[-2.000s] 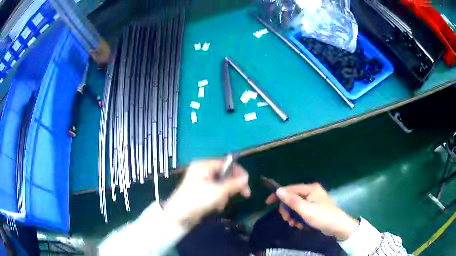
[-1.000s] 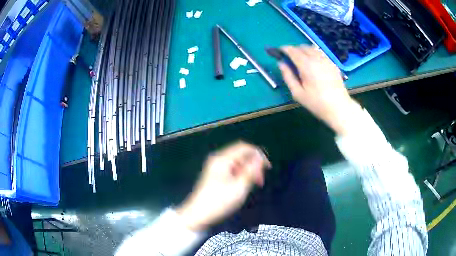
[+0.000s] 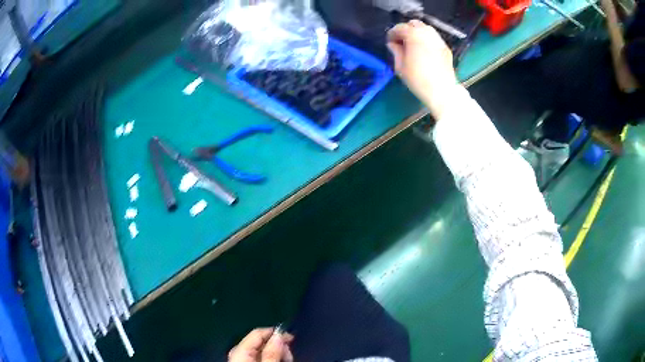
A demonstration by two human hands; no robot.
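Note:
My left hand (image 3: 263, 347) is at the bottom edge, partly cut off, over my lap. Its fingertips pinch a small shiny piece (image 3: 279, 329), too small to identify. My right hand (image 3: 423, 62) reaches over the front of the black tray (image 3: 357, 20), fingers bent together; whether they hold anything cannot be told. Slim silver items (image 3: 444, 27) lie beside its fingers. Pliers with splayed blue handles (image 3: 240, 173) lie on the bench. Near them lie a short dark tube (image 3: 163, 174) and a thin metal tube (image 3: 212, 187).
A blue tray (image 3: 334, 131) holds black parts (image 3: 311, 88) under a crumpled clear bag (image 3: 276, 35). A banded tube (image 3: 276, 113) lies along it. Many parallel tubes (image 3: 78, 212) overhang the edge at left. White scraps (image 3: 198, 208) dot the mat. A red tray (image 3: 503, 15) and another person's shoe (image 3: 548, 152) show right.
The view has swung right. My right hand has let go of the pliers, now on the bench, and moved to the black tray. My left hand is lower in the picture.

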